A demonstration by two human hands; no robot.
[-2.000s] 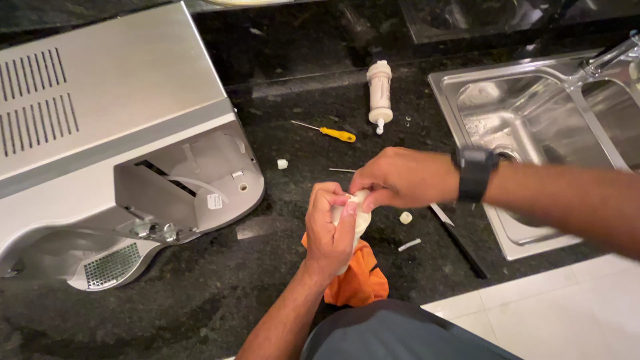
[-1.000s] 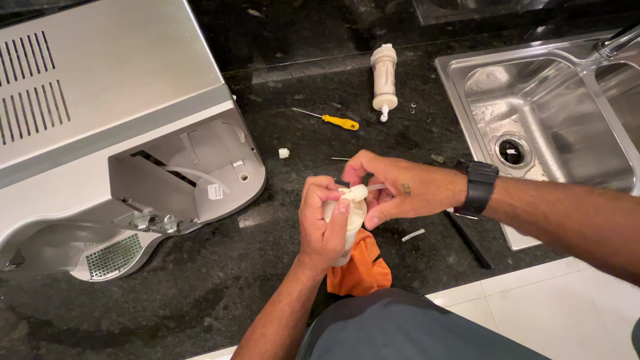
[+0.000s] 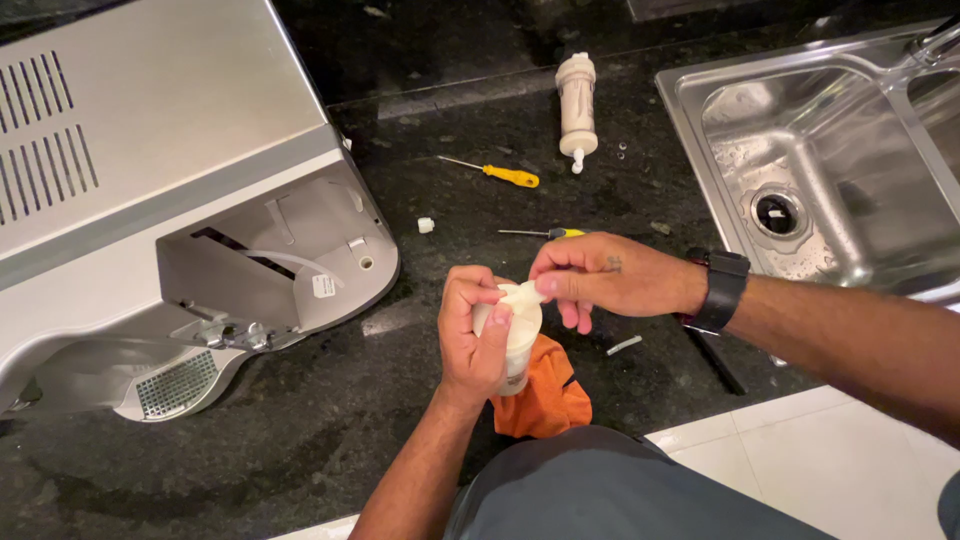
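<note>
My left hand [image 3: 472,330] is wrapped around a white water filter cartridge [image 3: 517,360], its thumb on the top cap. The fingertips of my right hand [image 3: 600,281] pinch a small white fitting [image 3: 534,291] at the top of that cartridge. An orange cloth [image 3: 544,397] lies under and beside the cartridge. Just beyond my right hand is a screwdriver with a yellow and dark handle [image 3: 559,233]. Another screwdriver, with a yellow handle [image 3: 510,176], lies farther back, near a second filter cartridge [image 3: 577,109]. A small white fitting [image 3: 426,225] rests left of the screwdrivers.
A silver water dispenser [image 3: 172,97] lies at left, its lower compartment open with a thin tube [image 3: 292,259] inside. At right is a stainless steel sink [image 3: 817,157]. A short piece of clear tube [image 3: 624,345] and a black strip [image 3: 716,360] lie on the dark stone counter.
My right hand's fingers have shifted on the fitting at the cartridge's top. The cartridge is more upright in view, and the screwdriver behind my right hand shows more.
</note>
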